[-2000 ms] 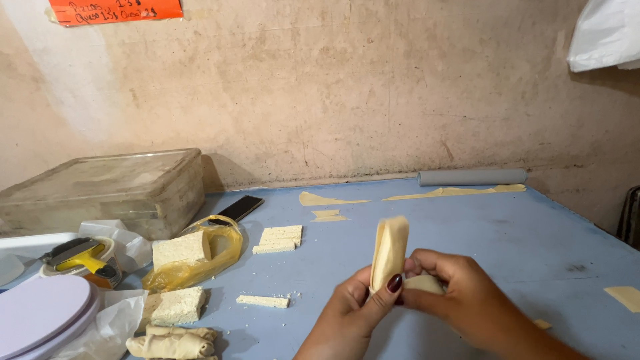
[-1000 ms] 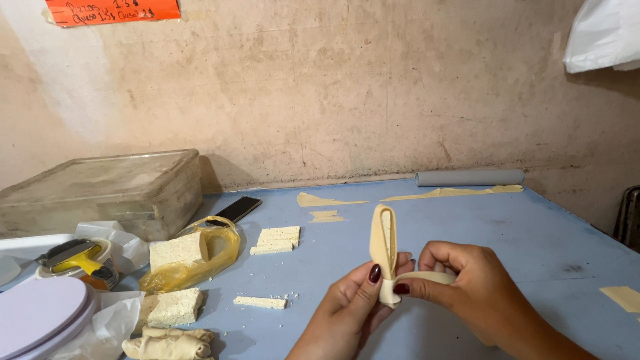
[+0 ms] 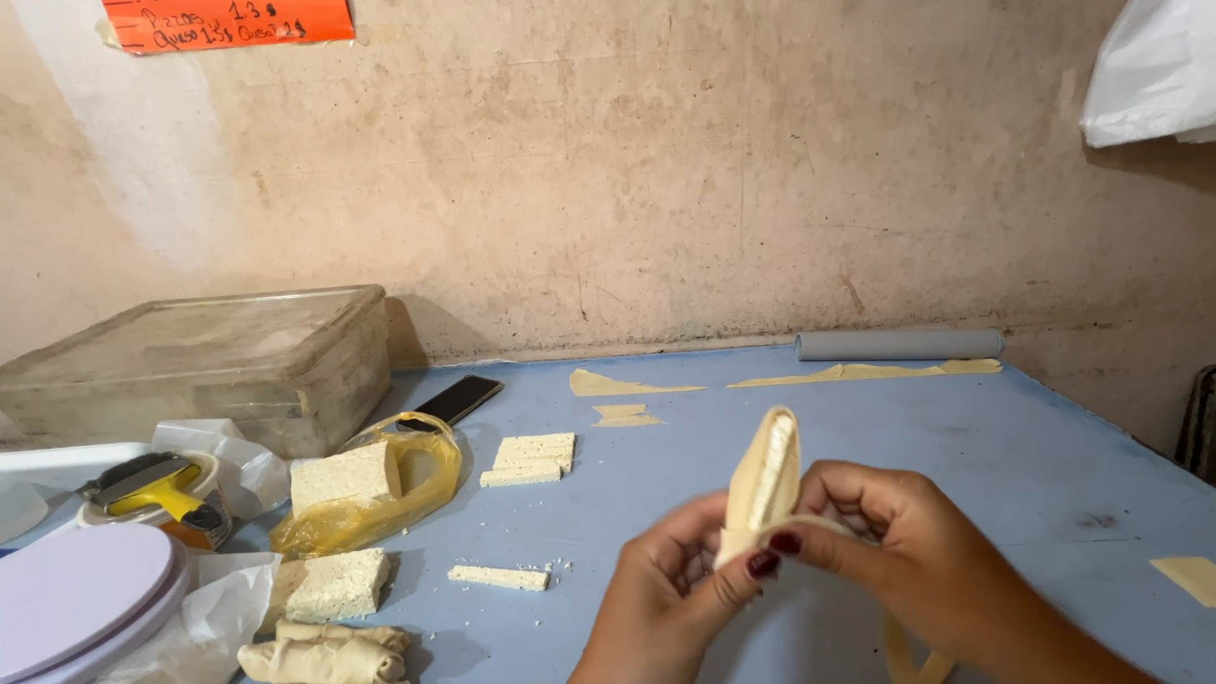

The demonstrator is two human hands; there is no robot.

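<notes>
My left hand grips the lower end of an upright piece of dough folded around a white cheese stick. A pale strip of dough runs from its base through the fingers of my right hand, which pinches it, and hangs below. Part of the cheese shows through the opening in the dough. To the left, a single cheese stick lies among crumbs, with more cut cheese sticks behind it. Wrapped dough rolls sit at the lower left.
Cheese blocks lie left, one in a yellow plastic bag. Nearby are a phone, a lidded plastic box, a tub with a yellow-handled brush and lilac lids. Dough scraps and a grey roll lie toward the wall.
The dough strip now crosses the lower part of the held piece, with my right hand closer to it. The held piece tilts slightly more to the right than one second ago.
</notes>
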